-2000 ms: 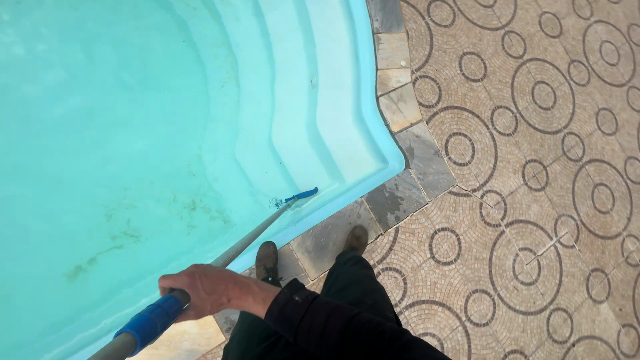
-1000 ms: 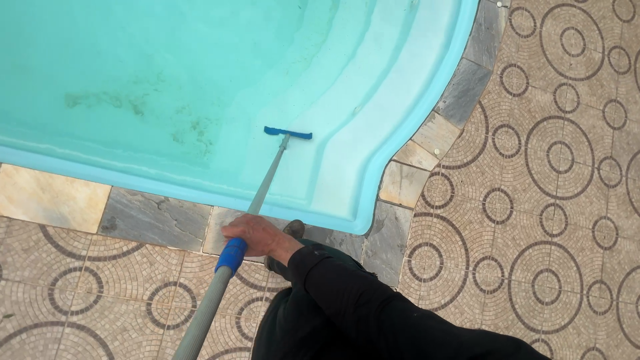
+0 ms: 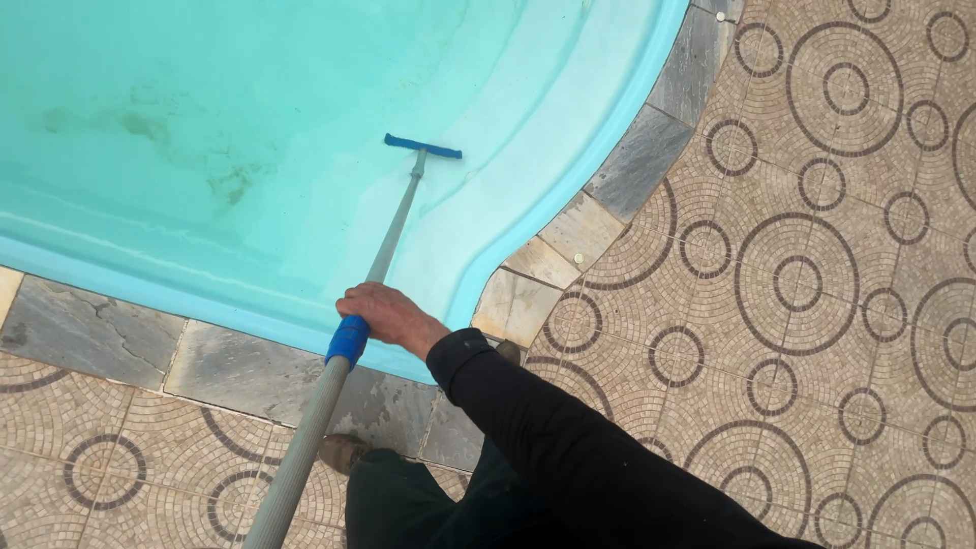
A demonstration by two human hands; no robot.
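My right hand (image 3: pixel 393 314), in a black sleeve, is closed around a grey telescopic pole (image 3: pixel 305 438) just above its blue locking collar (image 3: pixel 348 341). From the lower edge of the view the pole slants up over the pool rim to a blue pool brush head (image 3: pixel 424 146). That head lies over the pale steps (image 3: pixel 526 145) in the turquoise pool, tilted slightly down to the right. Dark patches of dirt (image 3: pixel 145 126) show on the pool floor to its left. My left hand is out of the frame.
Grey and cream stone slabs (image 3: pixel 640 162) border the pool's light blue rim (image 3: pixel 488 259). My boots (image 3: pixel 345 452) stand at this edge. Patterned mosaic paving (image 3: pixel 797 282) spreads to the right and lower left.
Two seconds ago the brush head was near the corner of the steps, close to the rim; now it lies farther out from that corner. My right hand has kept its hold on the pole. The view has turned.
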